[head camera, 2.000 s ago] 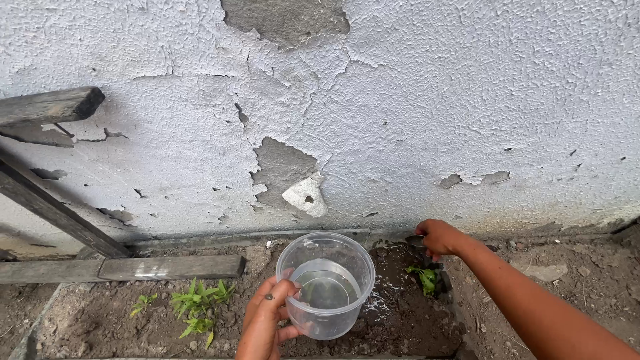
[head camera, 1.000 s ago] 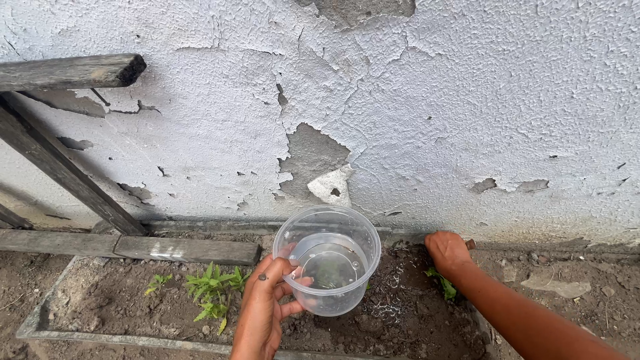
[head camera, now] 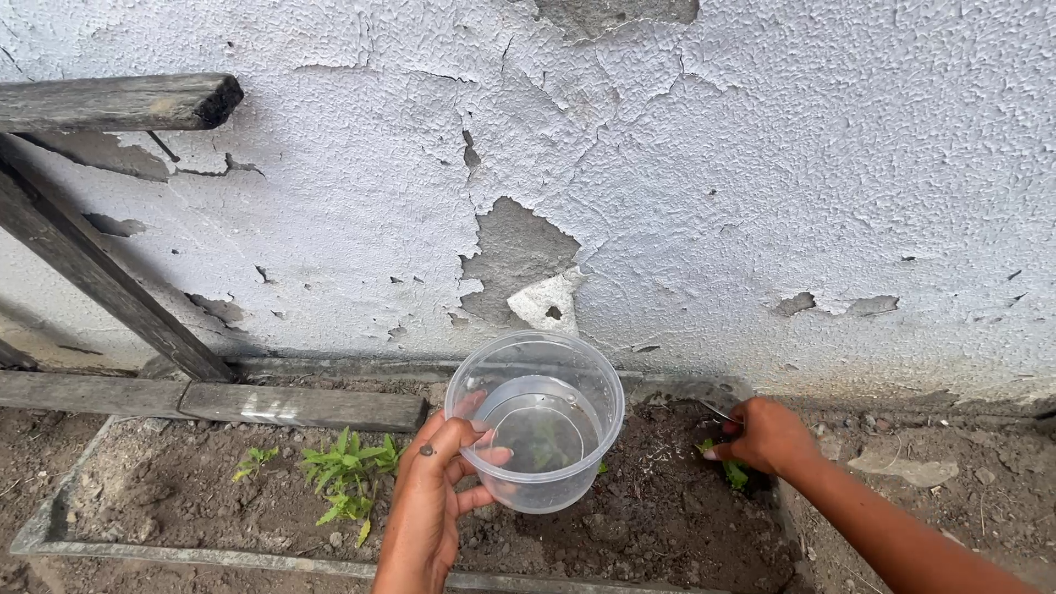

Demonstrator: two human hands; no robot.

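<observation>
My left hand (head camera: 441,487) grips a clear plastic tub (head camera: 540,487) by its left side and rim, with some clear liquid in it. The tub is over the middle of a soil bed. At the bed's right end, my right hand (head camera: 763,437) is closed on a thin metal utensil (head camera: 716,410); only a short shiny part shows, its tip near the soil. A small green plant (head camera: 734,473) stands just below my right hand, in dark, damp-looking soil (head camera: 652,495). Left of the tub grow a leafy green plant (head camera: 346,474) and a smaller seedling (head camera: 257,460).
A white wall (head camera: 371,206) with peeling paint rises behind the bed. A concrete edging (head camera: 206,557) frames the bed. A weathered wooden frame (head camera: 107,268) stands at the left, its lower beam (head camera: 305,406) lying along the bed's back. A flat stone (head camera: 903,469) lies right of the bed.
The metal utensil shows beyond my right hand's fingers, where the hand hid it one second ago. My left hand still holds the tub.
</observation>
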